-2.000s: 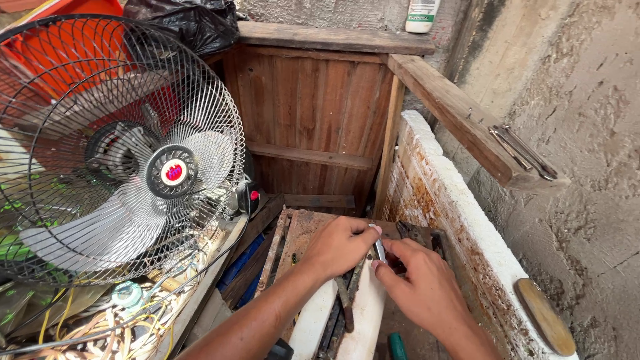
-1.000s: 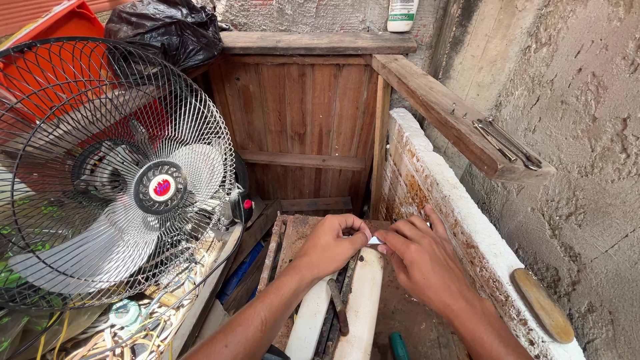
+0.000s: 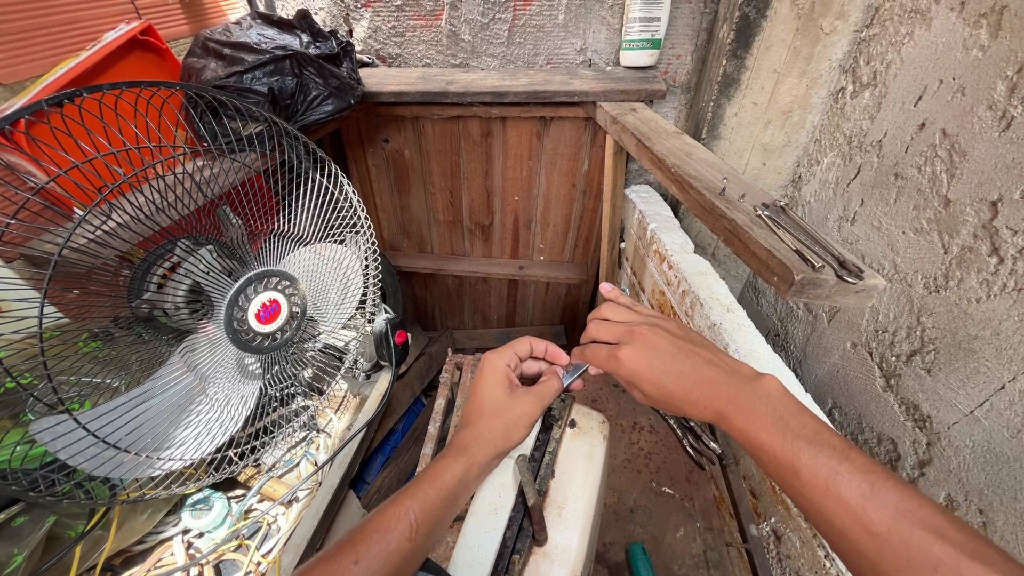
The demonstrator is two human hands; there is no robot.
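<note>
A small flat piece of shiny metal [image 3: 574, 374] is pinched between the fingertips of my left hand [image 3: 512, 392]. My right hand [image 3: 648, 352] has its fingertips on the other end of the same piece, its index finger stretched out. Both hands meet above the far end of a white metal-bodied appliance part [image 3: 572, 488] with a dark slot along it. A rusty bent rod [image 3: 531, 500] lies across that slot. What the piece is exactly cannot be told, as fingers cover much of it.
A caged fan [image 3: 264, 312] stands at left above tangled wires [image 3: 232, 520]. Wrenches [image 3: 808, 240] lie on a wooden beam [image 3: 704, 192] at right, with small screws nearby. More metal tools [image 3: 692, 438] lie beside my right forearm. A green handle [image 3: 639, 558] shows at the bottom edge.
Both hands stay together at the metal piece. The fingers of my right hand have shifted around it, and more of the piece shows between the hands than one second ago.
</note>
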